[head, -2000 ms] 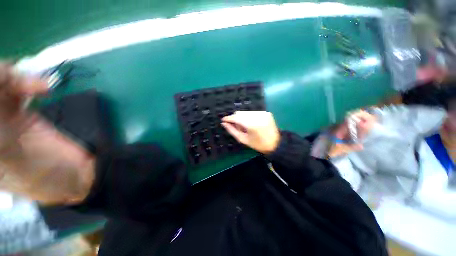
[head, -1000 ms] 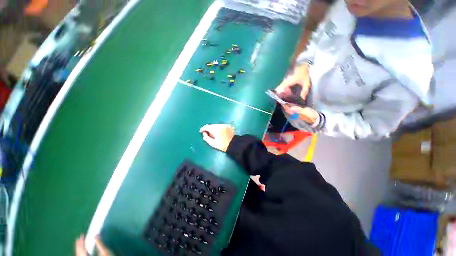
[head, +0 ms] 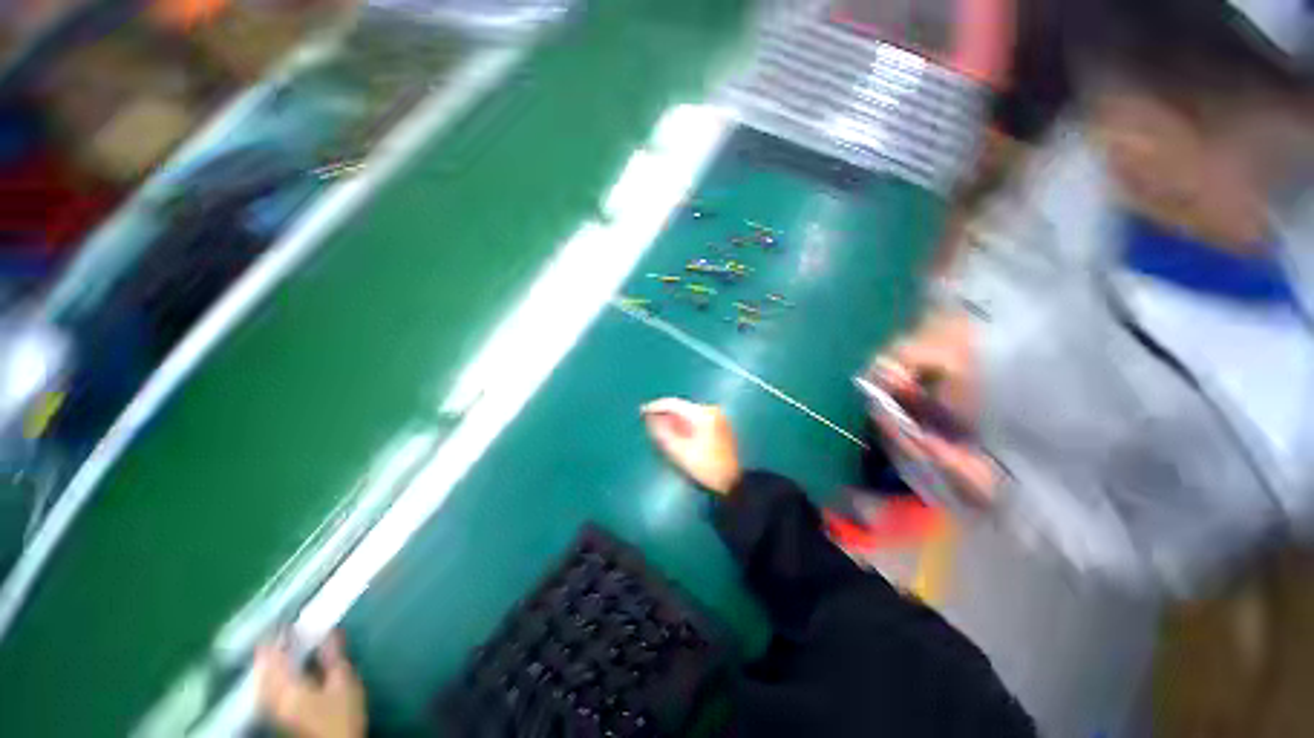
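The black foam tray (head: 598,634) lies on the green bench surface at the bottom centre, with rows of small dark parts standing in it; its lower end is cut off. My right hand (head: 695,440) is above the bench beyond the tray, fingers curled; blur hides whether it holds anything. My left hand (head: 314,695) is at the bottom left by the white rail, left of the tray, thumb and finger apart, partly cut off by the edge. I see nothing in it, but it is blurred.
Loose parts with yellow ends (head: 718,274) are scattered past a thin white line. A clear plastic blister tray (head: 865,87) is at the far end. The green conveyor belt (head: 346,361) runs left of the white rail (head: 533,339). A co-worker at the right holds a flat slab (head: 891,408).
The view has shifted, so bench and tray sit lower and further right. My left hand shows more than a second ago. My right hand stays beyond the tray, fingers still curled.
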